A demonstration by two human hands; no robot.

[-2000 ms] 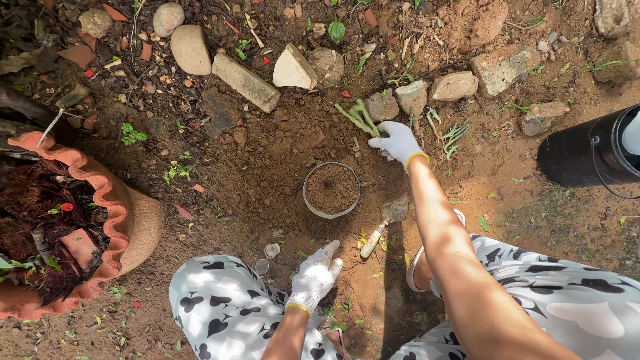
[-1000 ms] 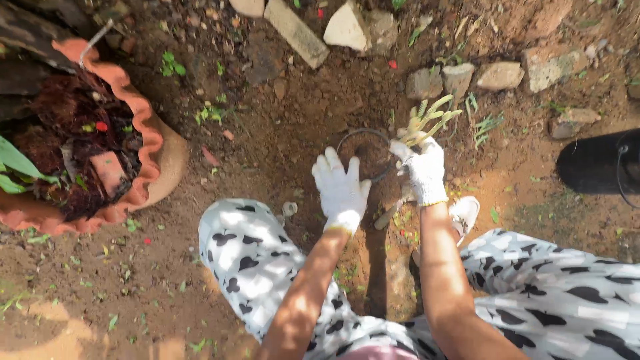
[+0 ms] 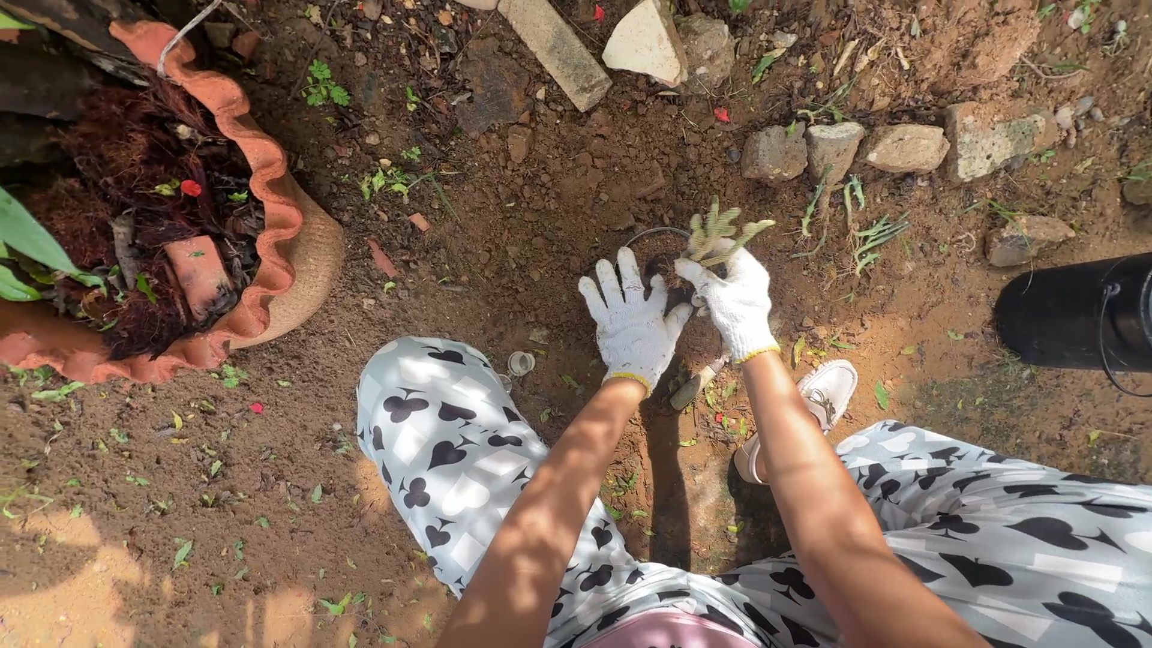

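Observation:
Both hands wear white knit gloves with yellow cuffs. My right hand (image 3: 740,301) holds a small pale green succulent-like plant cutting (image 3: 720,234) by its base, over the round pot of soil. My left hand (image 3: 633,319) lies over the pot's left side, fingers spread, palm down and holding nothing. Most of the pot is hidden by the gloves; its thin rim (image 3: 659,230) shows above them. Just below the hands, a hand trowel's handle (image 3: 697,385) lies on the ground, its blade largely covered by my right hand.
A terracotta pot with a wavy rim (image 3: 270,216) holds fibre and shards at the left. Stones (image 3: 904,148) line the soil beyond the hands. A black bucket (image 3: 1048,315) lies at the right. Loose green cuttings (image 3: 877,238) rest near the stones. A small clear cap (image 3: 520,363) lies by my knee.
My right hand has brought the cutting from beyond the pot to over it. My left hand has moved from beside my knee up to the pot, now largely covering it. The view has shifted.

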